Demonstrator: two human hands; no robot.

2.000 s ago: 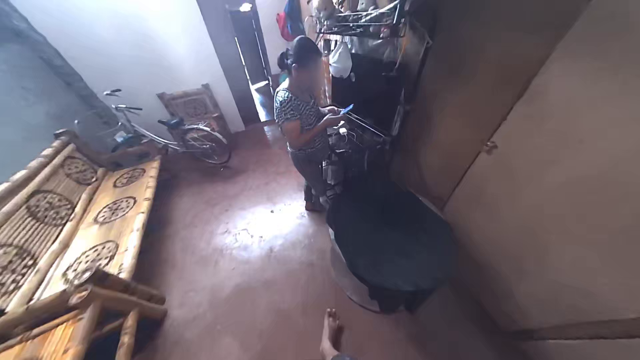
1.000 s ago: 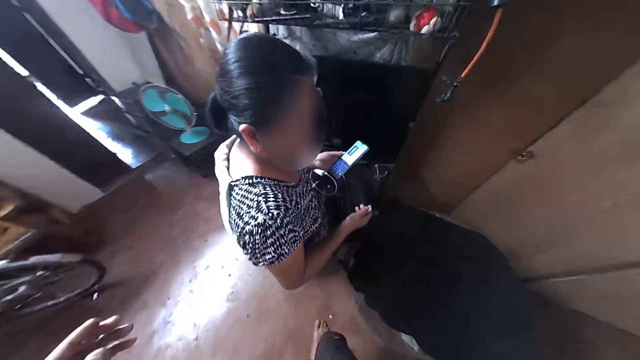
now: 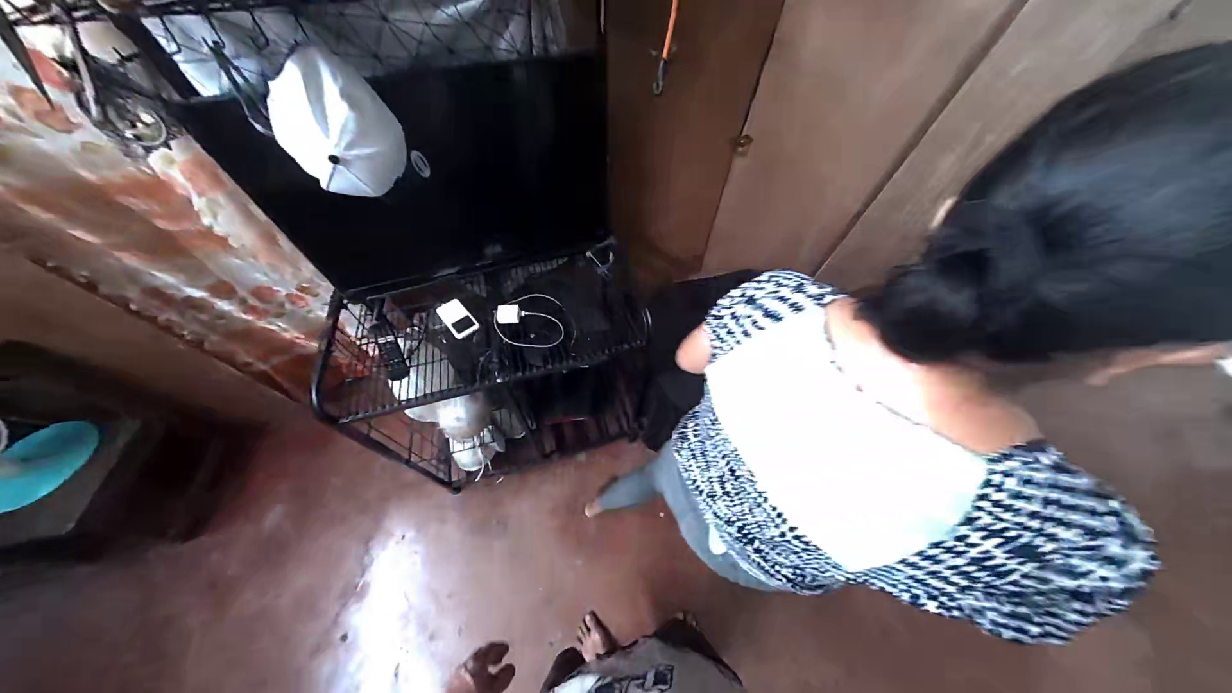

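Note:
My left hand (image 3: 481, 669) shows at the bottom edge, left of my bare feet, with nothing visible in it and its fingers loosely curled. It hangs over the red floor (image 3: 289, 597) and touches no object. My right hand is out of view. Ahead stands a black wire rack (image 3: 385, 409). On its upper shelf lie a small white device (image 3: 457, 319), a white charger (image 3: 508, 314) with a cable, and a dark remote control (image 3: 391, 354). A white cap (image 3: 337, 123) hangs in front of a black television screen (image 3: 510, 164).
Close on the right, a person (image 3: 847, 443) in a patterned top has their back to me. Brown wooden panels (image 3: 818, 125) rise behind. At the left are a turquoise fan blade (image 3: 48, 464) and a floral curtain (image 3: 173, 221). White bags (image 3: 462, 419) sit in the rack's lower part.
The view has moved closer to the rack. The person, who faced a lit phone one second ago, now has their back to me at the right. My left hand was at the lower left before.

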